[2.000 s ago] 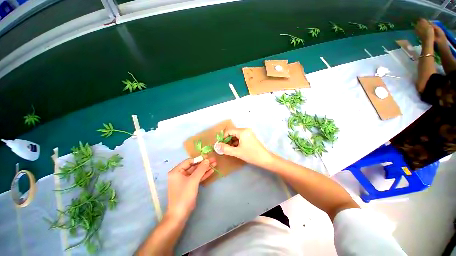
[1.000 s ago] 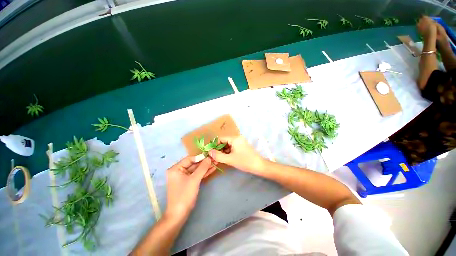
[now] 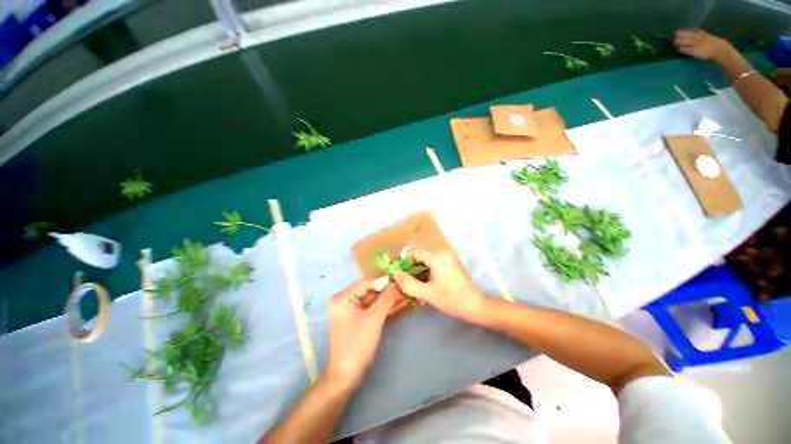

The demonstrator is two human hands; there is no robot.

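My left hand (image 3: 360,323) and my right hand (image 3: 441,282) meet over the brown cardboard pad (image 3: 425,232). Small green leaf pieces (image 3: 388,263) are pinched between their fingertips. A small white thing shows at my left fingertips; I cannot tell if it is a finger wrap. The fingers hide the stems and the join. The white disc on the pad is mostly hidden by my right hand. A stemmed leaf pile (image 3: 198,325) lies left of the pad, and a second leaf pile (image 3: 577,232) lies right of it.
Leaf sprigs (image 3: 312,139) lie spaced on the dark conveyor belt (image 3: 373,78). A squeeze bottle (image 3: 88,249) and tape roll (image 3: 88,312) are at the left. Spare cardboard (image 3: 473,143) lies at the belt edge. Another person's arm (image 3: 755,91) reaches over the belt, near a blue stool (image 3: 715,316).
The view has shifted, so the table things appear further right. My hands have closed together around the leaf pieces. The other person's hand has moved out over the belt. Belt sprigs have moved right.
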